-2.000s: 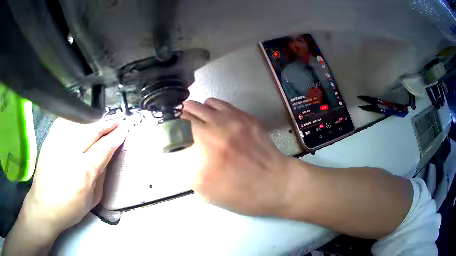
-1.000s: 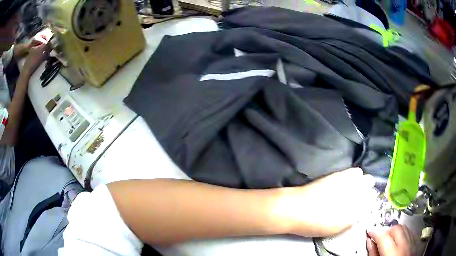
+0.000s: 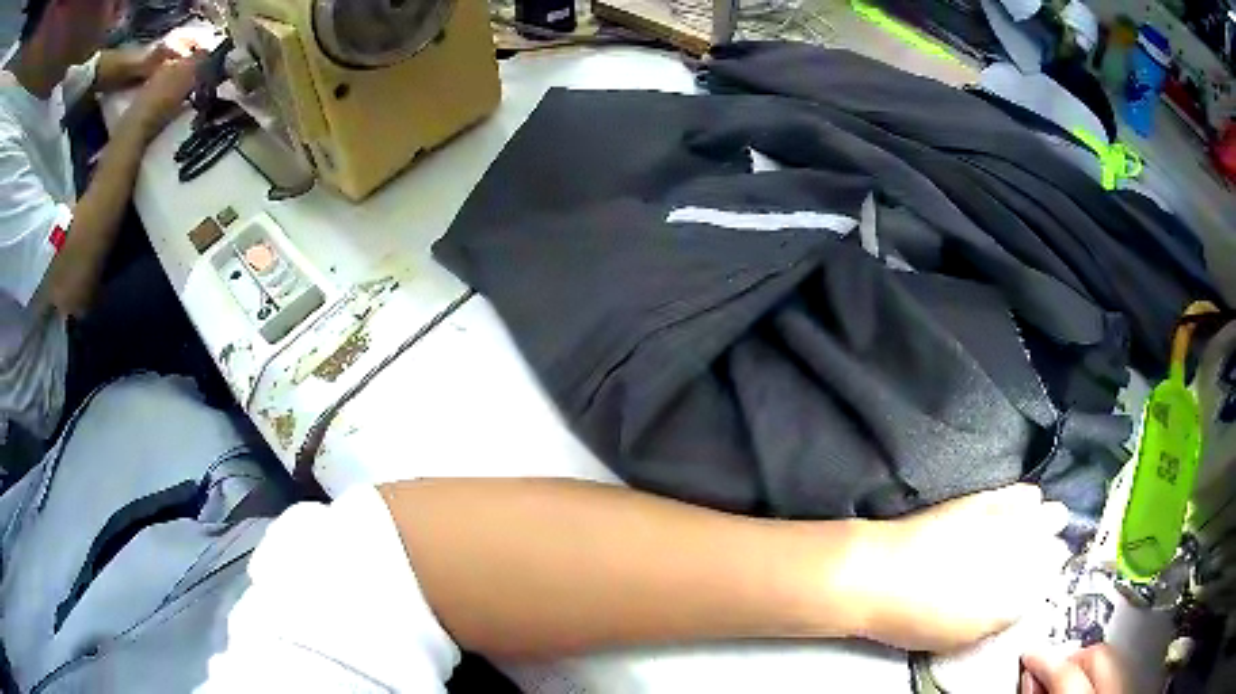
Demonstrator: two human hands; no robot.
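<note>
My left hand (image 3: 949, 569) is bright and overexposed at the lower right, its fingertips near the shiny metal parts (image 3: 1091, 610) of the sewing machine. What its fingers touch or hold cannot be made out. Only some fingers of my right hand (image 3: 1078, 671) show at the bottom edge, close to the left hand; the rest is cut off. A dark grey garment (image 3: 759, 353) with a white strip (image 3: 762, 218) lies in folds behind my left forearm, reaching toward the machine. A neon green tag (image 3: 1163, 477) hangs above the fingers and covers part of the needle area.
A yellowish sewing machine (image 3: 386, 102) stands at the upper left. A person in a white shirt (image 3: 27, 244) works there. A small white tray (image 3: 271, 282) and a dark cable (image 3: 380, 373) lie on the white table (image 3: 468, 393). Pale grey reverse-out fabric (image 3: 163, 542) lies at lower left.
The view has turned from the machine head and phone to the garment and neighbouring machine, then shifted slightly further left. My hands remain close together near the needle area.
</note>
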